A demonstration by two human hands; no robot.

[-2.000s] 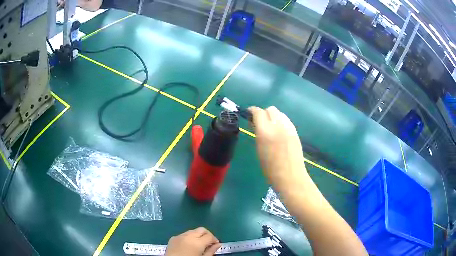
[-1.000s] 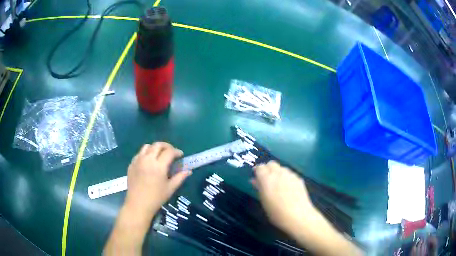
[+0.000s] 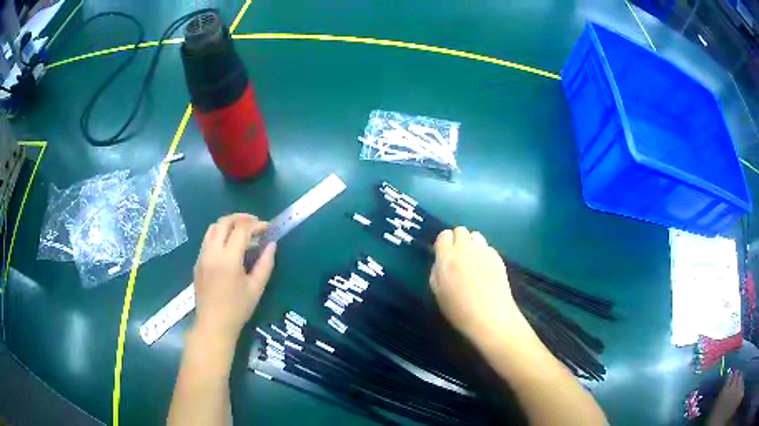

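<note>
My left hand (image 3: 229, 270) holds the steel ruler (image 3: 304, 208), which lies slanted with its far end up to the right. My right hand (image 3: 470, 270) is closed over black wires (image 3: 533, 287) in the right bundle. White marker sleeves (image 3: 404, 218) sit on the ends of these wires, left of my right hand. More black wires (image 3: 399, 320) lie in front, with groups of white sleeves (image 3: 348, 291) at their ends. A small zip bag of white sleeves (image 3: 410, 143) lies behind the wires.
The red and black heat gun (image 3: 225, 108) stands nozzle up, its cord (image 3: 141, 79) behind. Crumpled clear bags (image 3: 116, 225) lie left. A blue bin (image 3: 612, 146), a paper sheet (image 3: 703, 287), red wires (image 3: 717, 349) and another person's hand (image 3: 730, 398) are at right.
My view has turned down to the bench. My right hand has come down from above the heat gun to the wires. My left hand has pulled the ruler away from the sleeved ends and tilted it.
</note>
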